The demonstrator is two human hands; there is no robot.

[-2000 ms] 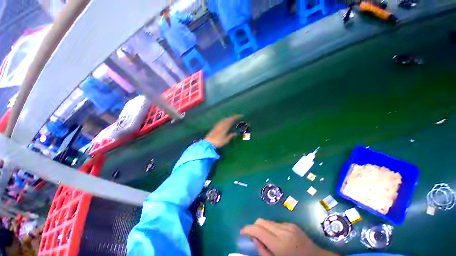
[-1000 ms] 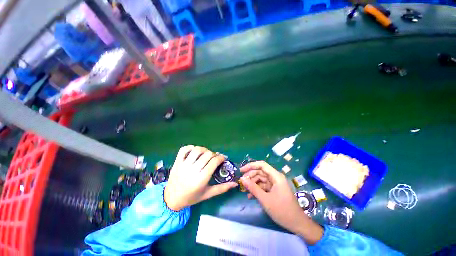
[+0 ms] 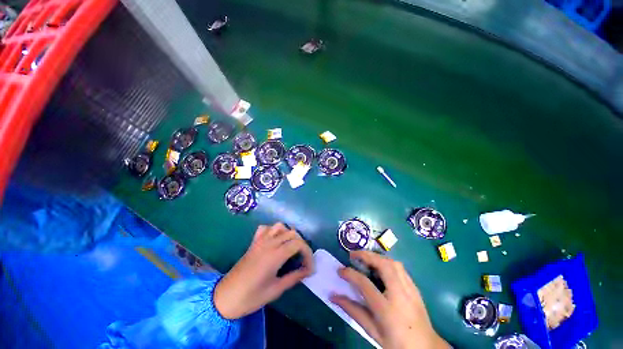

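A white paper strip (image 3: 329,274) lies slanting on the green bench directly before me. My left hand (image 3: 270,269) is at its upper left end, fingers curled down; a dark patch shows beneath them. My right hand (image 3: 386,296) lies over the strip's right side, fingers bent. Whether either hand grips anything is hidden. A round black housing (image 3: 354,234) lies just beyond my right fingers, with a yellow-ended battery (image 3: 387,239) beside it. Another housing (image 3: 428,223) and battery (image 3: 447,251) lie further right.
Several housings with batteries (image 3: 266,178) are grouped at left, near a pale metal post (image 3: 188,58) and a red crate (image 3: 51,82). At right are a squeeze bottle (image 3: 500,221), a blue bin (image 3: 584,293) of beige pads and another housing (image 3: 479,312). A person's blue sleeve (image 3: 61,218) shows at left.
The view has turned towards the left-hand group. The housing held between my hands one second ago no longer shows between them. Both hands are now over the paper strip.
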